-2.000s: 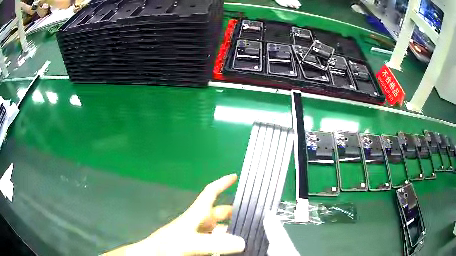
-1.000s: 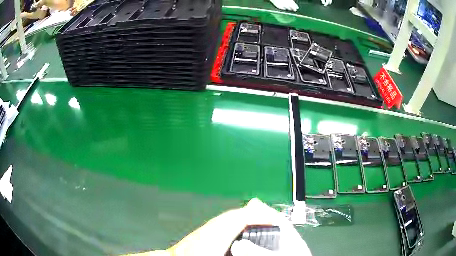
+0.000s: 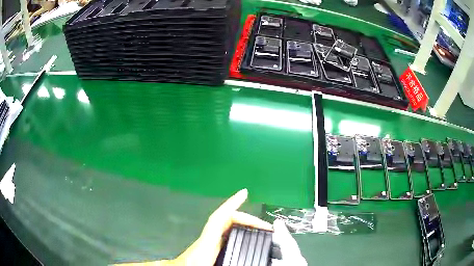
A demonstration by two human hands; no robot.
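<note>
A stack of phone frames (image 3: pixel 248 248) shows edge-on as grey and dark stripes at the bottom centre; its lower end is cut off by the picture's edge. My left hand (image 3: pixel 210 241), looking bare, holds the stack from the left, its index finger pointing up. My right hand (image 3: pixel 289 247), white-gloved, holds the stack's right side. Both hands are partly cut off below. Several phone mid-frames (image 3: pixel 371 166) stand in a row on the green belt, right of the stop bar (image 3: pixel 319 150).
A tall stack of black trays (image 3: pixel 150 49) stands at the back left. A filled black tray (image 3: pixel 312 78) lies on a red tray (image 3: pixel 240 57) beside a red sign (image 3: pixel 414 89). Clear plastic film (image 3: pixel 348 222) lies under the stop bar's end. Loose frames (image 3: pixel 431 226) lie at right.
The stack, upright and tall between my hands two seconds ago, was mostly covered by my hands a second ago. Now its striped side shows again, lower down. The view has shifted slightly.
</note>
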